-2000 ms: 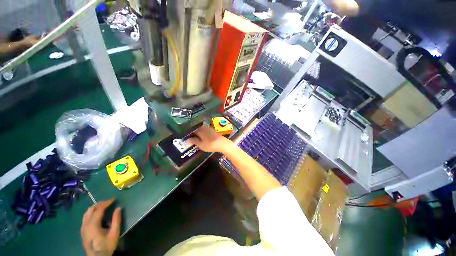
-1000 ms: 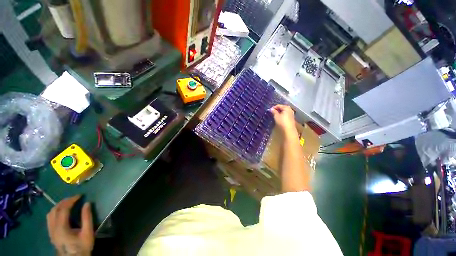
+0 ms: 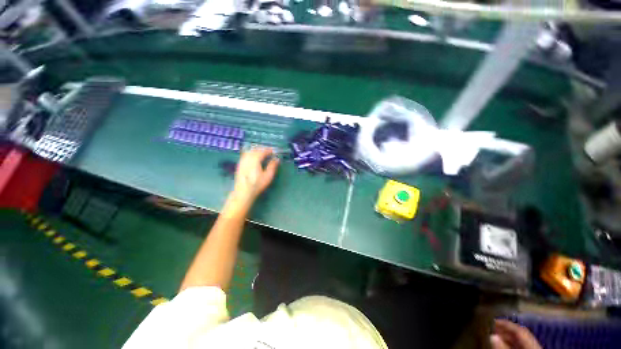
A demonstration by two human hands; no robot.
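My left hand is over the bench at the near right corner of the left blister tray, beside its purple housings. Its fingers are bent downward; whether they hold anything is hidden by blur. A pile of loose purple housings lies just right of this hand. My right hand is cut off by the bottom edge at the lower right, beside the full blister tray. I cannot tell whether it holds a piece.
The left start button, fixture and right start button stand along the bench front. A round clear plastic bag and white paper lie behind. A thin pale strip lies near the pile. A red container is far left.
The view has swung left. My left hand has moved from the bench front beside the pile to the left tray. My right hand is still near the full tray, now lower in view.
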